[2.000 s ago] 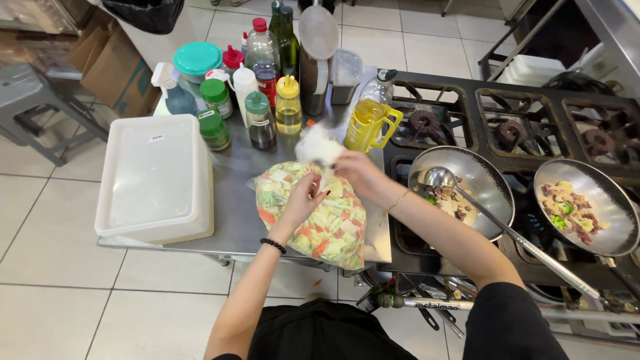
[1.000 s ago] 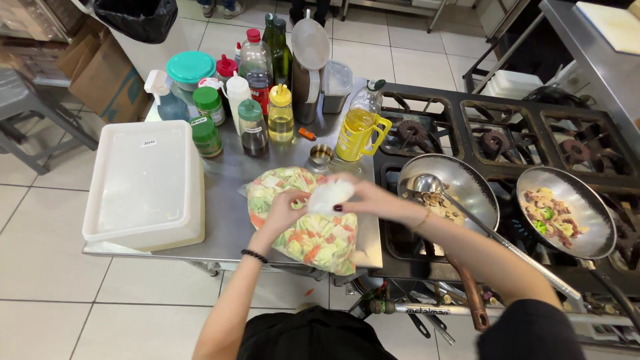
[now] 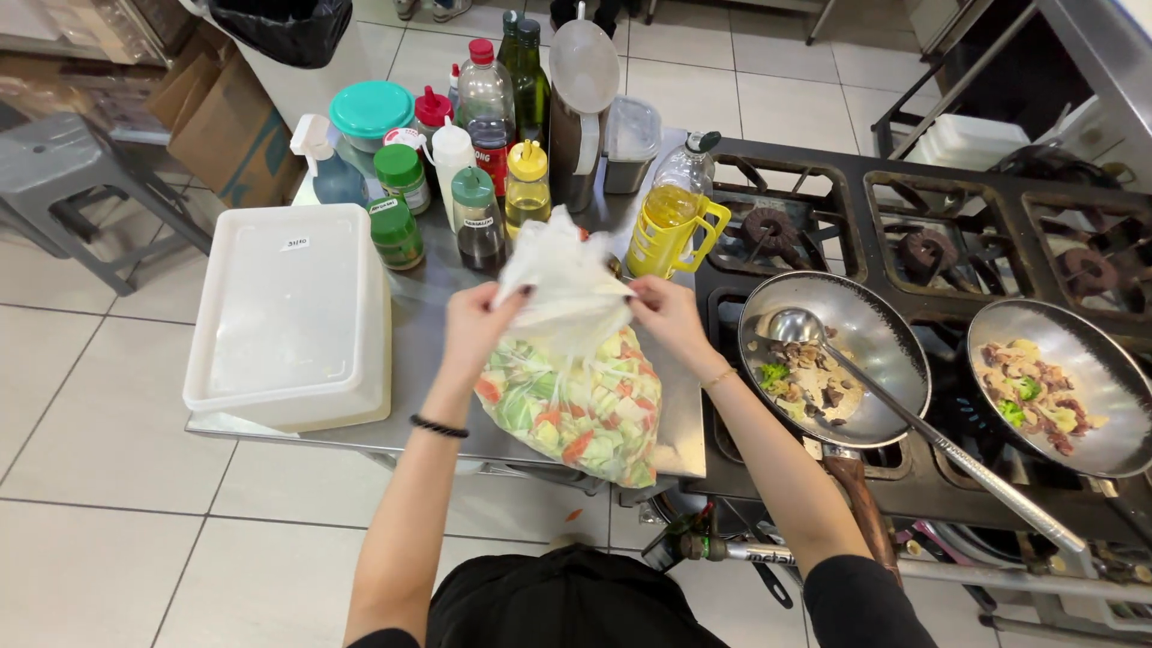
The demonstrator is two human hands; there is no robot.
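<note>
A clear plastic bag of chopped vegetables (image 3: 571, 405), green and orange pieces, lies at the front edge of the steel table. Its whitish gathered top is spread upward between my hands. My left hand (image 3: 481, 324) pinches the left side of the bag's mouth, and my right hand (image 3: 666, 315) pinches the right side. Just behind the bag stand a yellow jug holder with an oil bottle (image 3: 670, 225) and a dark sauce bottle (image 3: 479, 220). A small metal cup behind the bag's top is mostly hidden.
A lidded white plastic container (image 3: 288, 306) sits on the table's left. Bottles and green-lidded jars (image 3: 396, 234) crowd the back. On the right, the gas stove (image 3: 945, 207) holds a pan with a ladle (image 3: 832, 360) and a second pan (image 3: 1062, 387), both with food. A grey stool (image 3: 81, 180) stands far left.
My hands have moved apart, and the bag's top, bunched between them a second ago, is now spread wide and raised. The metal cup, visible then, is mostly covered.
</note>
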